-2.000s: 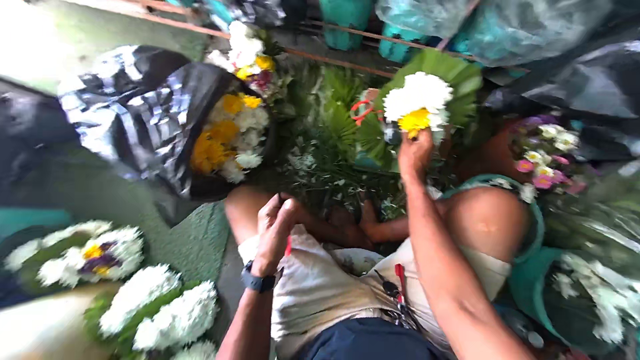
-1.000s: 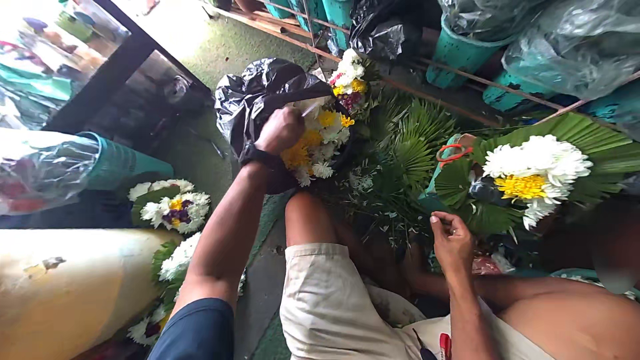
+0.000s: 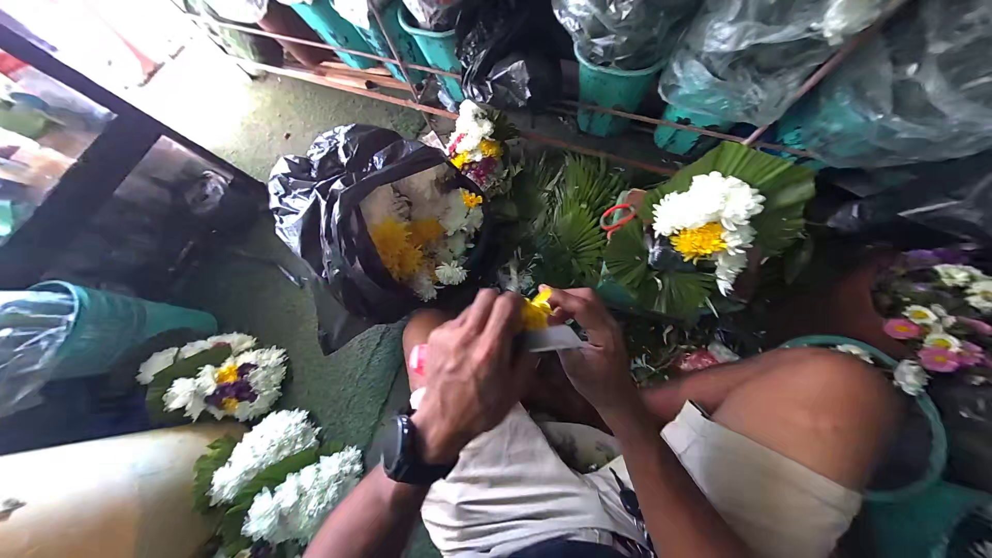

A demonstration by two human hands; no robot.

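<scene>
Above my lap, my left hand [image 3: 477, 364], with a black watch at its wrist, grips a yellow flower [image 3: 536, 310] from the left. My right hand [image 3: 593, 341] meets it from the right, its fingertips at the petals and a flat grey blade [image 3: 555, 339] against its fingers; the blade's other end is hidden. Beyond my hands on the right lies an arrangement of white flowers [image 3: 709, 203] and a yellow one on green palm leaves [image 3: 775, 186]. Scissors with red handles [image 3: 618, 220] lie beside it. A black plastic bag [image 3: 333, 209] holds white and yellow flowers [image 3: 399, 248] on the left.
Finished-looking white bunches [image 3: 302, 496] and a white and purple arrangement [image 3: 225, 380] lie at lower left. Teal buckets [image 3: 612, 93] stand behind a metal rail [image 3: 620, 159]. A teal bucket [image 3: 930, 434] and pink flowers [image 3: 938, 356] are at my right knee.
My left hand has moved from the flowers in the black bag to above my lap, now with a yellow flower. One second ago my right hand was beside the palm-leaf arrangement; now both hands are together.
</scene>
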